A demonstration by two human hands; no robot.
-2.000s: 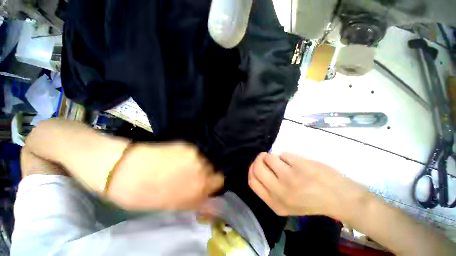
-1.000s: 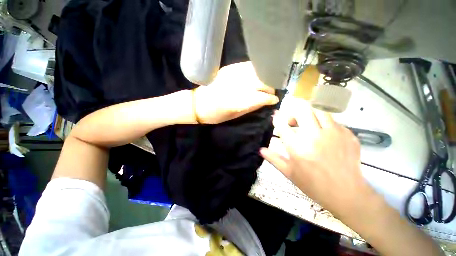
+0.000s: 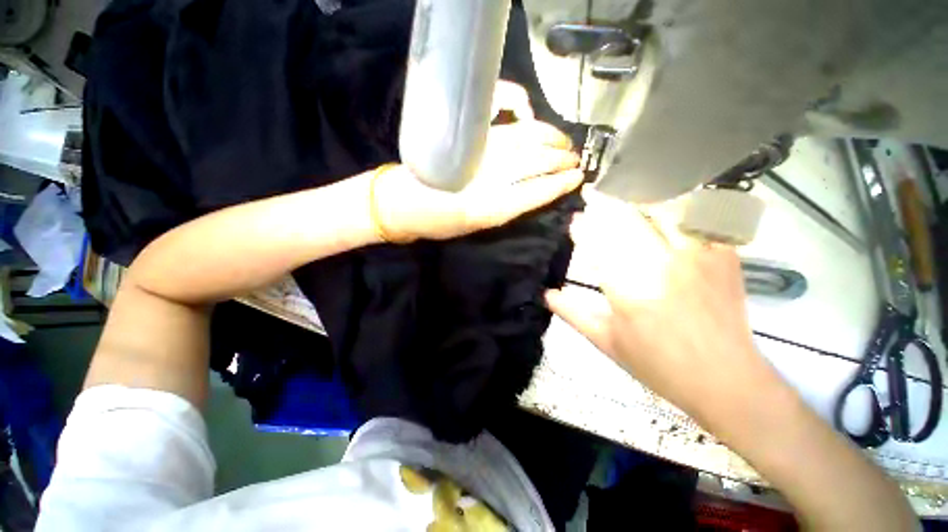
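Note:
A black garment [image 3: 447, 301] lies over the white machine table and hangs past its front edge. My left hand [image 3: 499, 182] lies flat on the cloth, fingertips beside the presser foot [image 3: 596, 151]; a pale rounded tube [image 3: 449, 94] hides part of it. My right hand [image 3: 660, 286] is at the garment's right edge, fingers bent near the foot, thumb apart and lower. The fingertips of both hands nearly meet there. Whether my right fingers pinch the cloth edge is hard to tell. The pale sewing machine head [image 3: 748, 83] covers the upper right.
Black-handled shears [image 3: 892, 364] and an orange-brown handled tool [image 3: 915, 234] lie at the far right. Grey snips [image 3: 772, 280] lie partly behind my right hand. A thin rod [image 3: 811, 204] is above them. A blue crate [image 3: 307, 403] is below the table, a red tray [image 3: 743, 513] at lower right.
Two seconds ago both hands were lower, near the table's front edge; they moved up to the presser foot. Over the last second they stayed there, while the view shifted and the foot came into sight.

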